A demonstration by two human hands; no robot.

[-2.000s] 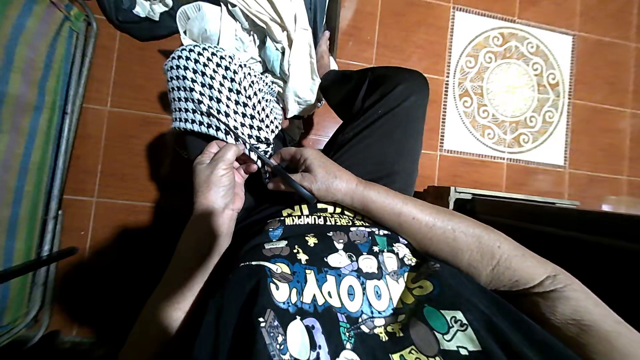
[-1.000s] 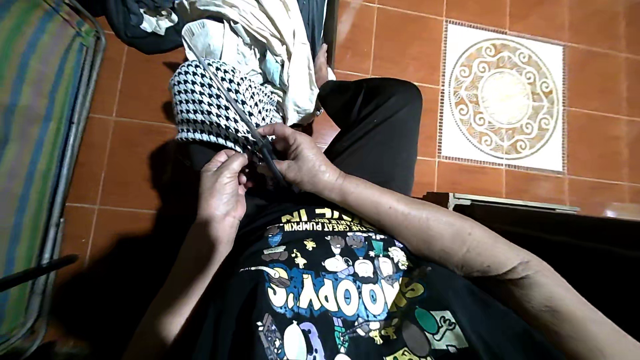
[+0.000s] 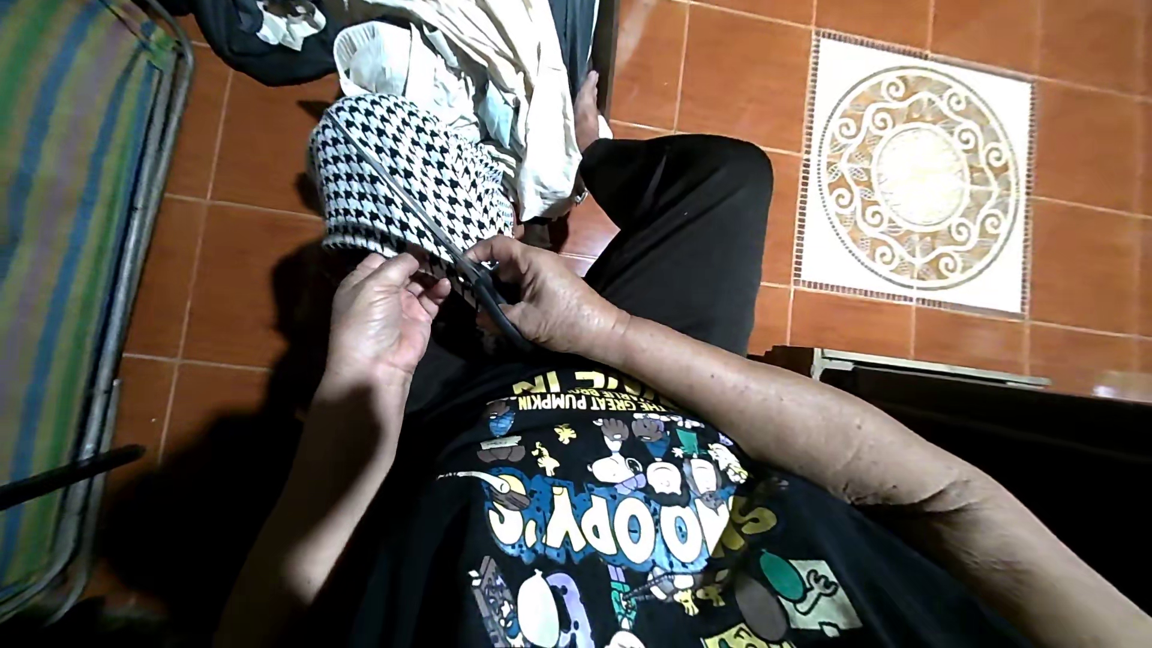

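Black-handled scissors [image 3: 409,202] lie at a slant over a black-and-white houndstooth cloth [image 3: 405,166], which is draped over my lap. My right hand [image 3: 549,297] is closed around their handles, the long blades pointing up and left. Close beside it, my left hand [image 3: 382,310] pinches the near edge of the cloth between thumb and fingers; the exact grip is partly hidden. White and cream garments [image 3: 531,99] lie just beyond the cloth.
A striped folding bed [image 3: 63,225] with a metal frame stands at the left. Dark fabric [image 3: 261,45] lies at the top left. Tiled floor [image 3: 261,288] shows around my legs, with a patterned white tile [image 3: 916,175] at the right. A dark piece of furniture [image 3: 1017,432] stands at the lower right.
The scissors and my right hand have shifted, and the blades now lie farther up across the houndstooth cloth than two seconds ago. My left hand stays near the cloth's edge.
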